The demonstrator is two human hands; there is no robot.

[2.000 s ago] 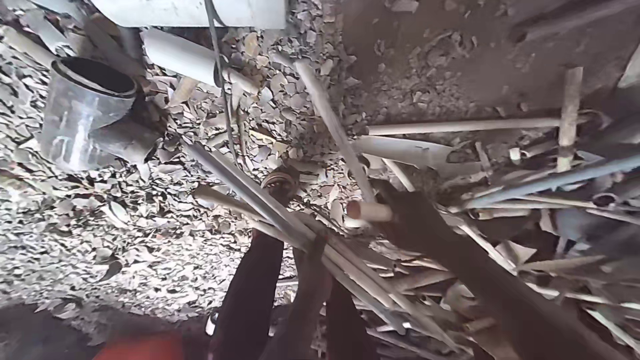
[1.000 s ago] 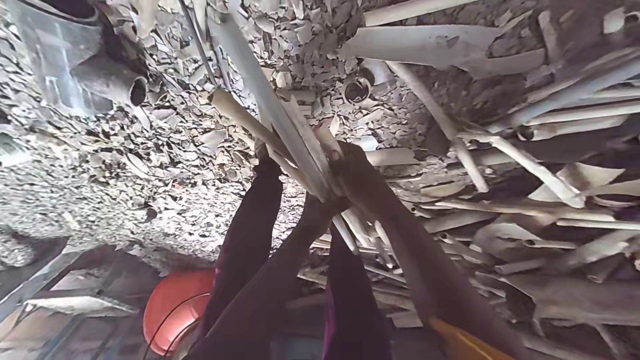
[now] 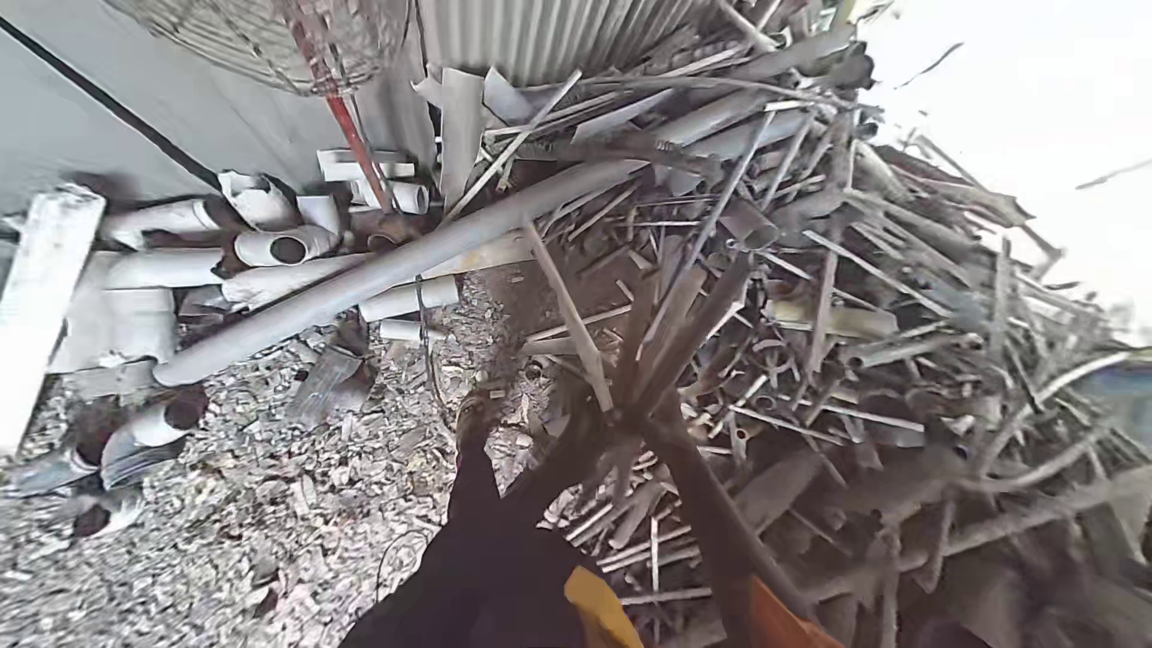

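Near the centre of the head view, my left hand (image 3: pixel 589 409) and my right hand (image 3: pixel 661 414) are close together around a bundle of plastic pipe pieces (image 3: pixel 675 333). The lengths fan upward from the hands, several dark in shadow. One pale strip (image 3: pixel 569 315) leans up and to the left. Both hands are dark and blurred, and the fingers cannot be made out singly. Beyond and to the right of the bundle lies a large heap of scrap pipes (image 3: pixel 828 315).
A long grey pipe (image 3: pixel 405 270) lies diagonally across the ground. Short pipe fittings (image 3: pixel 288 245) and a white board (image 3: pixel 45 306) are at the left. A wire fan guard (image 3: pixel 270 40) on a red pole (image 3: pixel 346 126) stands by the wall. Chips cover the ground (image 3: pixel 270 504).
The view has swung up toward the heap and wall. Both hands remain together at the bundle, whose pieces now fan upward; one second ago they leaned up to the left.
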